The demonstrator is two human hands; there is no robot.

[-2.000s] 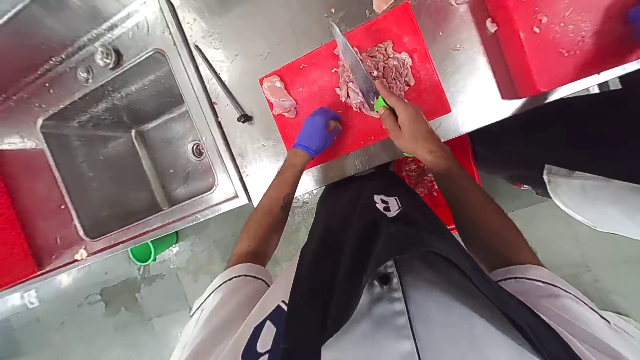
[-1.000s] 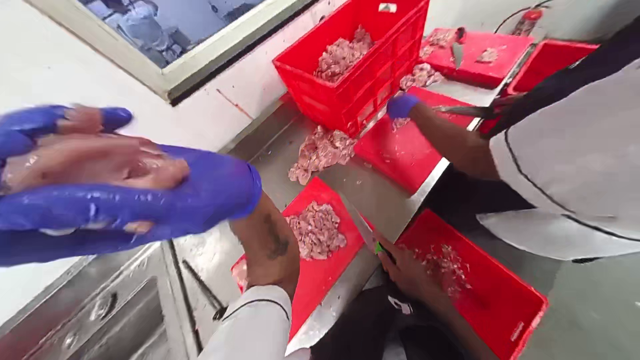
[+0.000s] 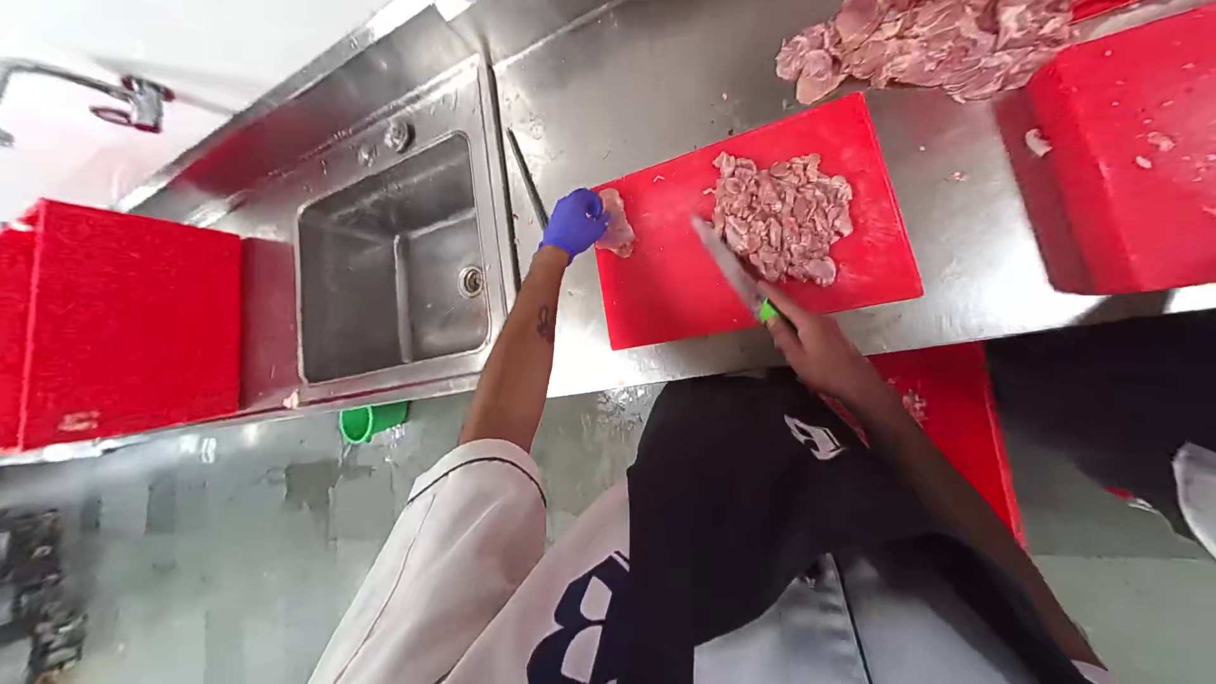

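On the steel counter lies a red cutting board (image 3: 665, 294) with a heap of cut raw meat (image 3: 784, 217) on its right half. My left hand (image 3: 576, 223), in a blue glove, is at the board's left edge, touching or just beside a whole piece of raw meat (image 3: 617, 224); its curled fingers hide whether it grips the piece. My bare right hand (image 3: 815, 344) holds a kitchen knife (image 3: 730, 262) by its green and dark handle, the blade over the board, its tip pointing up and left, near the heap.
Left of the board lie a dark rod (image 3: 527, 178) and a steel sink (image 3: 394, 266), then a red crate (image 3: 138, 323). A larger meat pile (image 3: 931, 47) and another red board (image 3: 1130, 171) are at the right. A person in dark clothing (image 3: 1092, 408) stands close on the right.
My left hand, raised with raw meat in it one second ago, is now down at the board's left edge. The view has swung back down to the counter. The knife has stayed in my right hand.
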